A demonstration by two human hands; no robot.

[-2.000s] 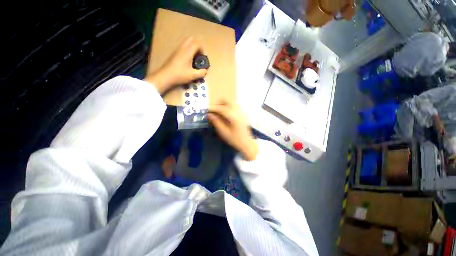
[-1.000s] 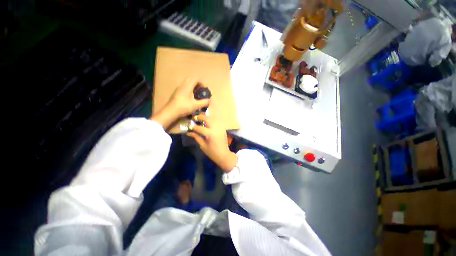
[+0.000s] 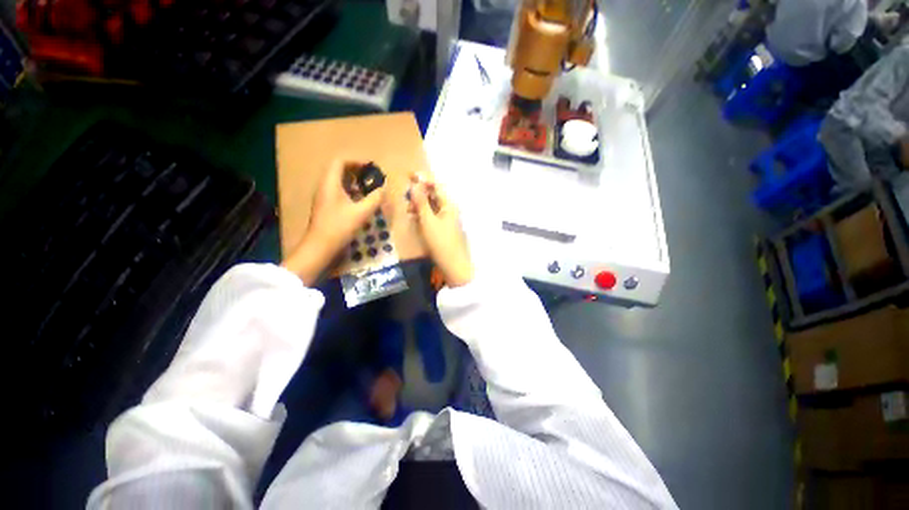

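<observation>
My left hand (image 3: pixel 334 214) holds a small round black part (image 3: pixel 370 178) between thumb and fingers above the tan cardboard board (image 3: pixel 299 159). My right hand (image 3: pixel 437 219) is just to the right of it, over the board's right edge, with thumb and fingertips pinched together. Something small and pale shows at the fingertips; I cannot tell what it is. The release liner sheet (image 3: pixel 374 285) with rows of dark round dots lies on the board below my left hand, its silvery end hanging over the near edge.
The white machine (image 3: pixel 623 229) stands right, with orange-brown fixture blocks (image 3: pixel 522 130), a white disc (image 3: pixel 578 138), a gold-brown head (image 3: pixel 539 55) and a red button (image 3: pixel 605 280). A pale perforated tray (image 3: pixel 337 81) lies behind the board. Black trays (image 3: pixel 120 249) are stacked left. People work far right.
My right hand has moved from the liner's dots up beside the black part. The dots show again. The camera view has shifted, and the machine head now hangs over the brown block.
</observation>
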